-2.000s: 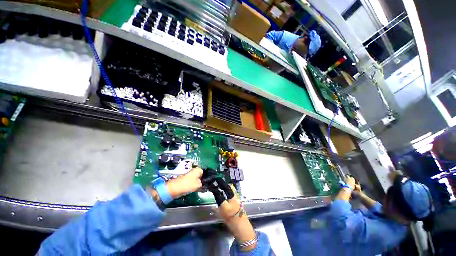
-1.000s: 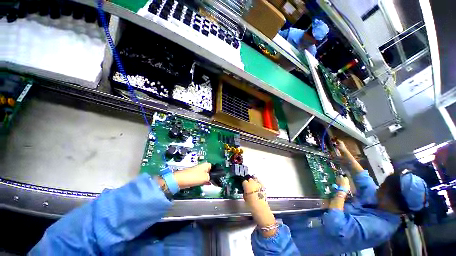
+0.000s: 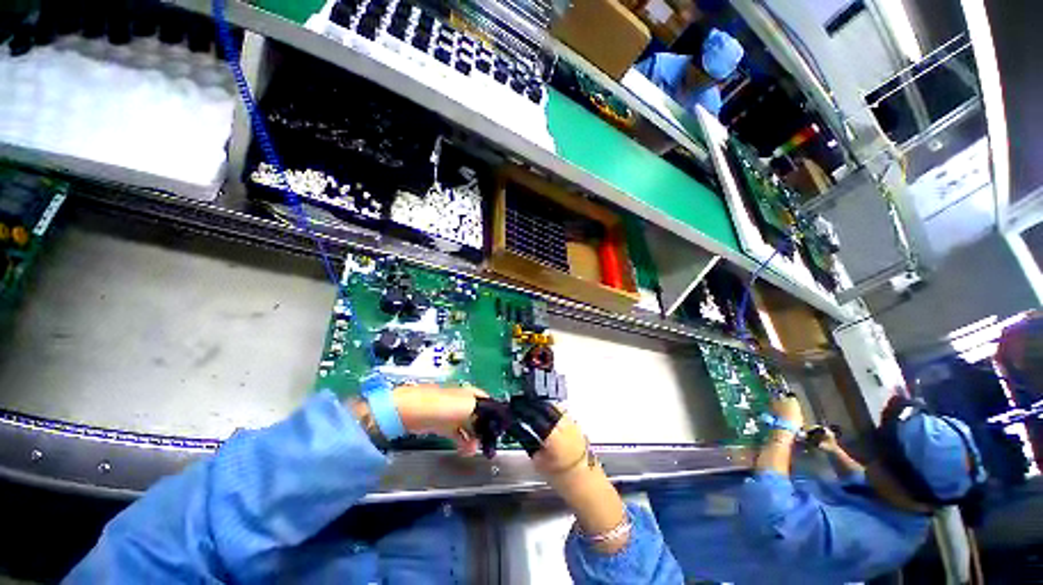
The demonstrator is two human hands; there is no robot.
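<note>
A partly populated green circuit board lies on the conveyor in front of me. It carries black round parts with white patches, a copper-orange ring and grey-looking blocks near its right side. My left hand, with a blue wrist strap, is closed around dark pieces that look like black block parts, over the board's front edge. My right hand meets it from the right, its fingers dark and bent towards the same pieces. Whether it grips one is hidden by blur and overlap.
The metal conveyor rail runs along the front. Behind the board are black bins of small white parts and a cardboard box. White foam is at left. A blue coiled cord hangs down. Another person works at right.
A second ago my right hand was at the grey-looking blocks, apart from my left. It has since moved left and down, and both hands now touch or overlap near the board's front edge.
</note>
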